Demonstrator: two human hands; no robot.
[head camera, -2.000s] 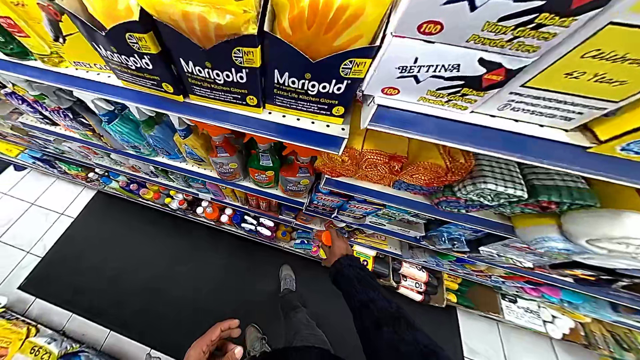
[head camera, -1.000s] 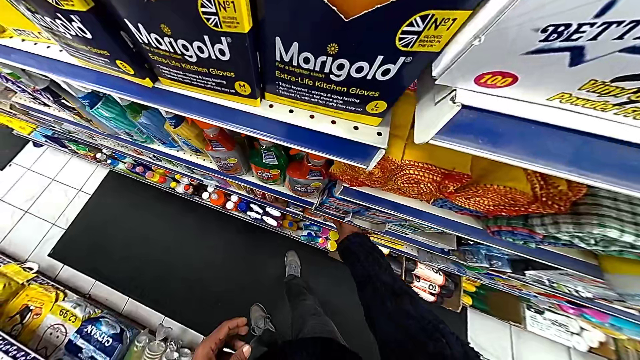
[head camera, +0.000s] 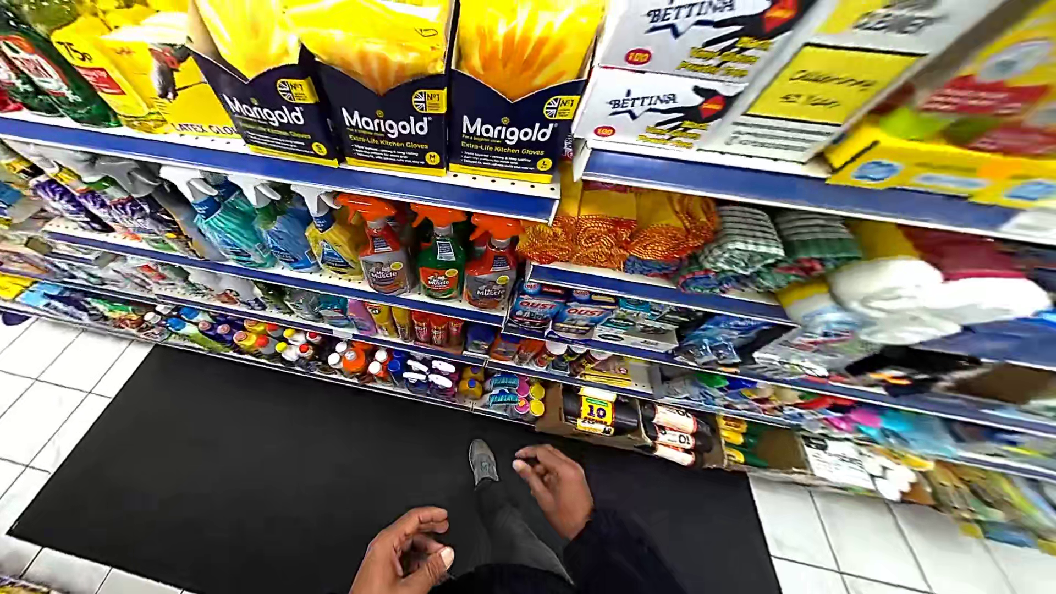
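My left hand (head camera: 406, 551) is low in the middle of the view, fingers curled and apart, with nothing in it. To its right, my right hand (head camera: 554, 487) hangs over the black floor mat (head camera: 272, 462), also bare, thumb and fingers apart, beside my grey shoe (head camera: 483, 462). Nearest to the right hand, on the bottom shelf, are an open cardboard box of black rolls with yellow labels (head camera: 597, 412) and more rolls with white and red labels (head camera: 675, 433). Neither hand touches the goods.
Blue-edged shelves (head camera: 462, 195) run across the view. They hold Marigold kitchen glove packs (head camera: 516, 124), Bettina glove boxes (head camera: 660, 107), trigger spray bottles (head camera: 439, 256), orange mesh cloths (head camera: 606, 231), checked cloths (head camera: 742, 239) and small bottles (head camera: 355, 359). White floor tiles (head camera: 866, 528) border the mat.
My right hand, at the lower shelves by an orange item two seconds ago, has drawn back from them and is bare. My left hand stays low. The view has shifted back from the upper shelf.
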